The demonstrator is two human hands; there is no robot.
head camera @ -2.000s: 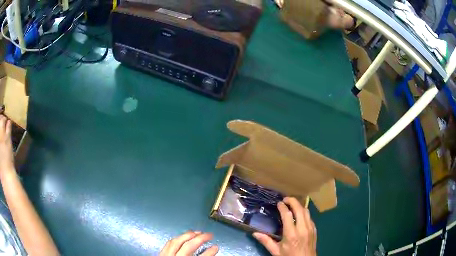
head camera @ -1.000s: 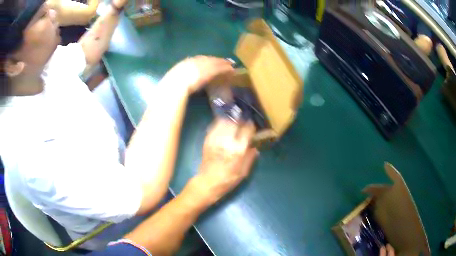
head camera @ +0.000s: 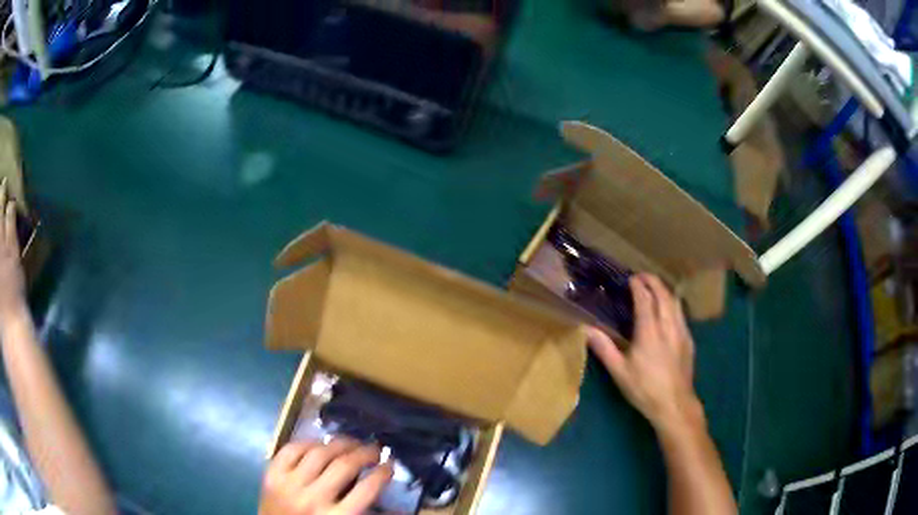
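A brown carton [head camera: 423, 327] stands open in front of me, its lid up. Inside are a bundled black cable [head camera: 388, 407] and shiny clear plastic. My left hand [head camera: 322, 478] grips its front left part, fingers curled over the inside; the front wall is hidden or cut off. A second open carton [head camera: 664, 216] stands behind and to the right, with black cable [head camera: 594, 272] and greyish plastic inside. My right hand [head camera: 652, 352] grips its front right corner, fingers inside and thumb at the front wall. The cartons nearly touch or overlap in view.
A large dark radio-like unit [head camera: 352, 70] stands at the back of the green bench [head camera: 181, 262]. Another person's forearm [head camera: 45, 402] and a carton edge are at the left. A blurred hand [head camera: 684, 12] shows at the top right, beside a white tube rack [head camera: 830, 211].
The view has swung back right from the co-worker. The left-hand carton has come from the co-worker's side to in front of me. The right-hand carton sits farther back than two seconds ago.
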